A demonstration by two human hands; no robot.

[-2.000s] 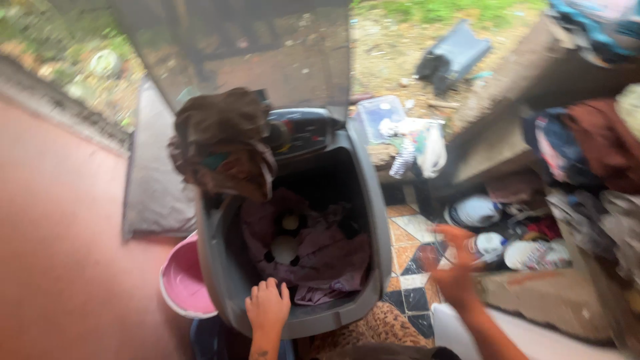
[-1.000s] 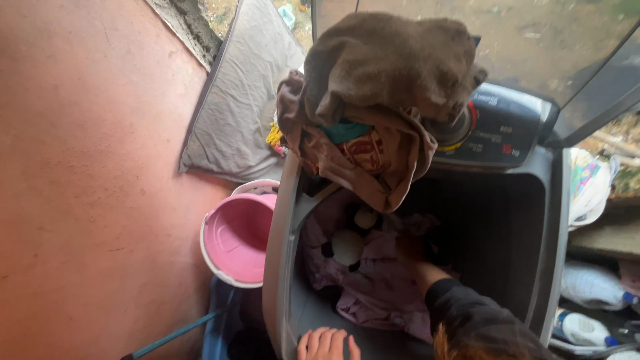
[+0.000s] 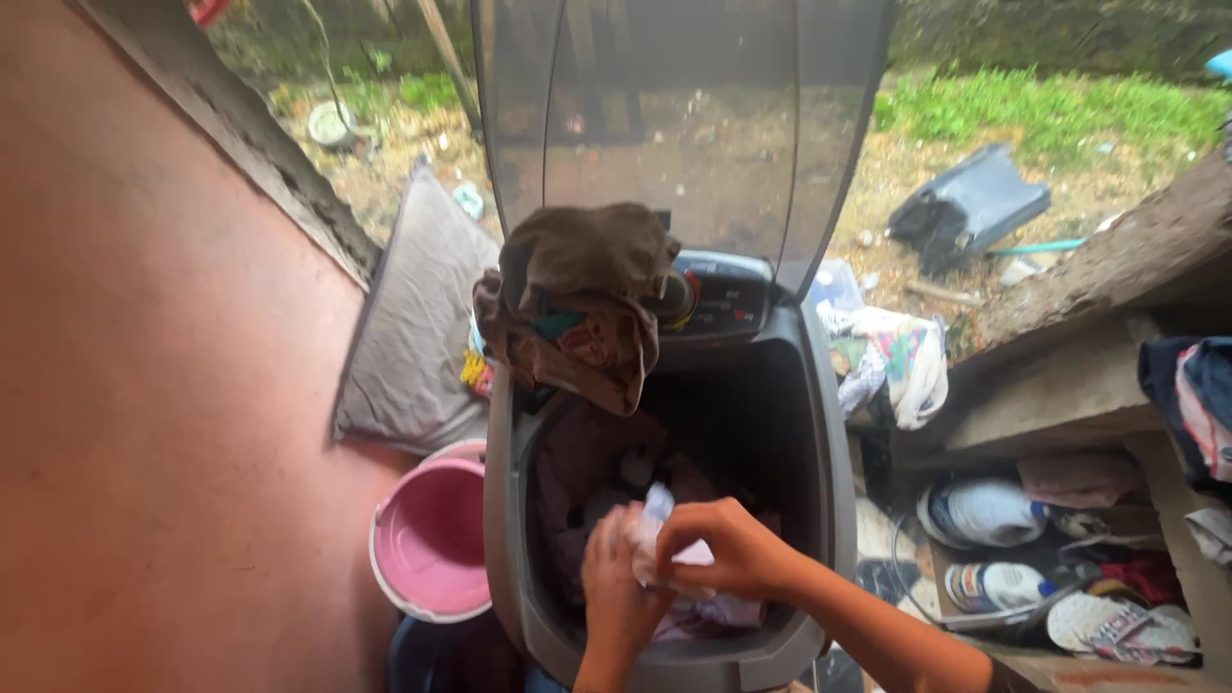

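Both hands are over the open tub of a grey top-loading washing machine [image 3: 835, 462]. My left hand [image 3: 616, 573] grips a small pale cloth [image 3: 650, 539] from the left, and my right hand [image 3: 727, 549] pinches the same cloth from the right. Pinkish garments [image 3: 717, 611] lie in the tub below, with a dark-and-white patterned part in shadow. A bundle of brown clothes [image 3: 582, 260] rests on the machine's back left corner, partly over the control panel [image 3: 722, 298]. The see-through lid [image 3: 674, 125] stands raised behind.
A pink bucket [image 3: 433, 539] stands left of the machine, near a grey cushion [image 3: 414, 318] against the wall [image 3: 173, 337]. At right, a concrete shelf [image 3: 1049, 395] holds white bottles [image 3: 987, 510], a pair of flip-flops [image 3: 1121, 626] and cloths. White clothing [image 3: 905, 356] lies behind the machine's right side.
My right hand, down inside the tub one second ago, is now higher with a pale cloth. My left hand has left the tub's front rim and holds that cloth too. The view has shifted.
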